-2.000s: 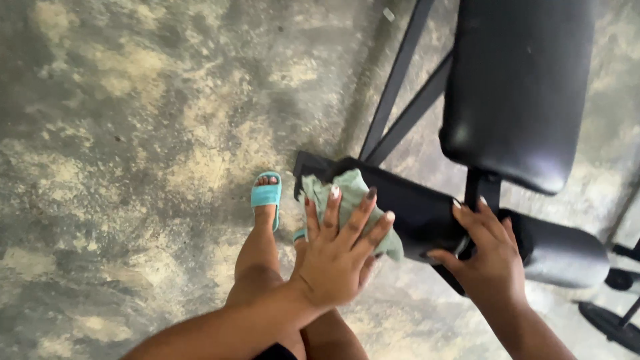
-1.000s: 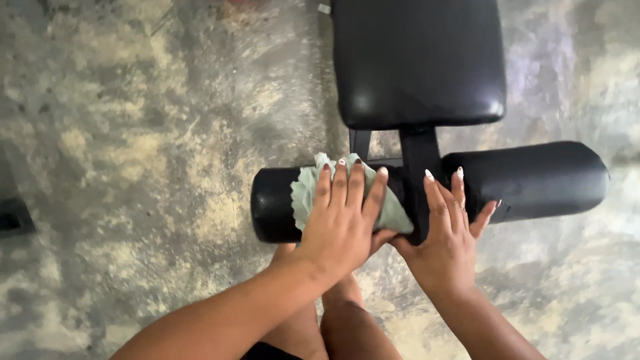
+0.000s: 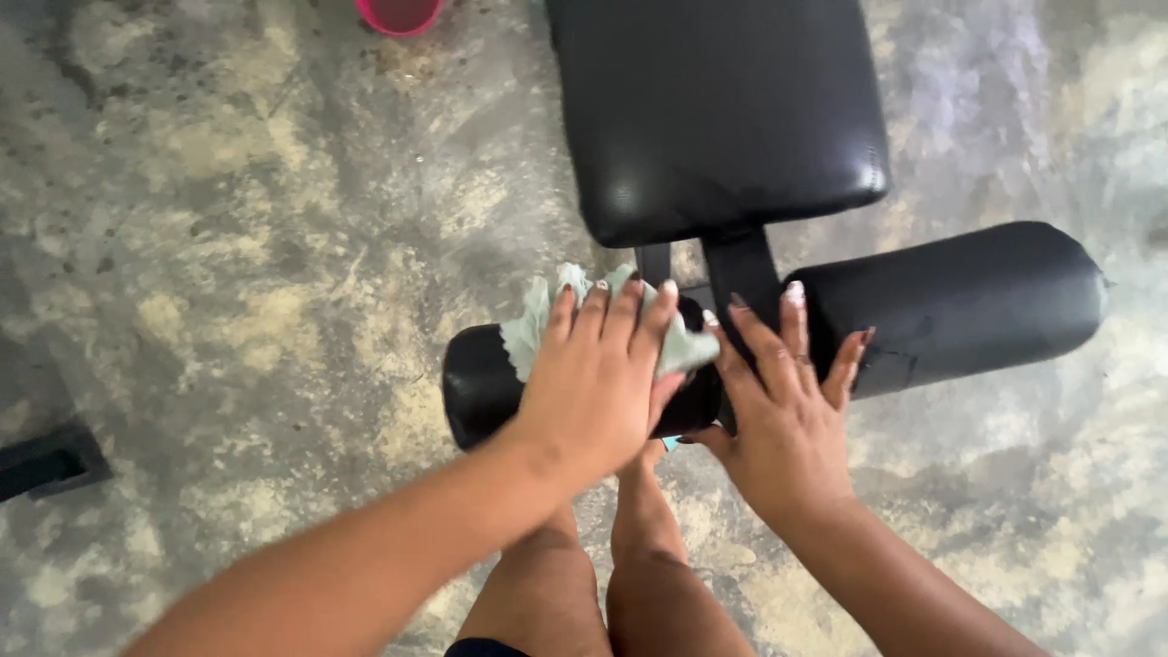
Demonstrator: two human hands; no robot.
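Observation:
My left hand (image 3: pixel 598 383) lies flat over a pale green cloth (image 3: pixel 525 333), pressing it on the left black padded roller (image 3: pixel 479 383) of a workout bench. The cloth's scalloped edge sticks out past the fingertips. My right hand (image 3: pixel 789 411) rests with spread fingers at the black metal post (image 3: pixel 741 269) between the rollers, its fingers reaching the inner end of the right padded roller (image 3: pixel 967 306). That roller's surface bears creases or cracks. Above both hands is the bench's black padded seat (image 3: pixel 721 109).
A pink-rimmed container (image 3: pixel 400 14) stands on the mottled concrete floor at the top edge. The end of a black metal piece (image 3: pixel 55 464) lies at the far left. My legs are below the rollers, with a bit of a turquoise slipper (image 3: pixel 672 443) showing.
The view has shifted strongly since the first frame. My left hand stays over the cloth on the left roller. The pink-rimmed container shows more fully now.

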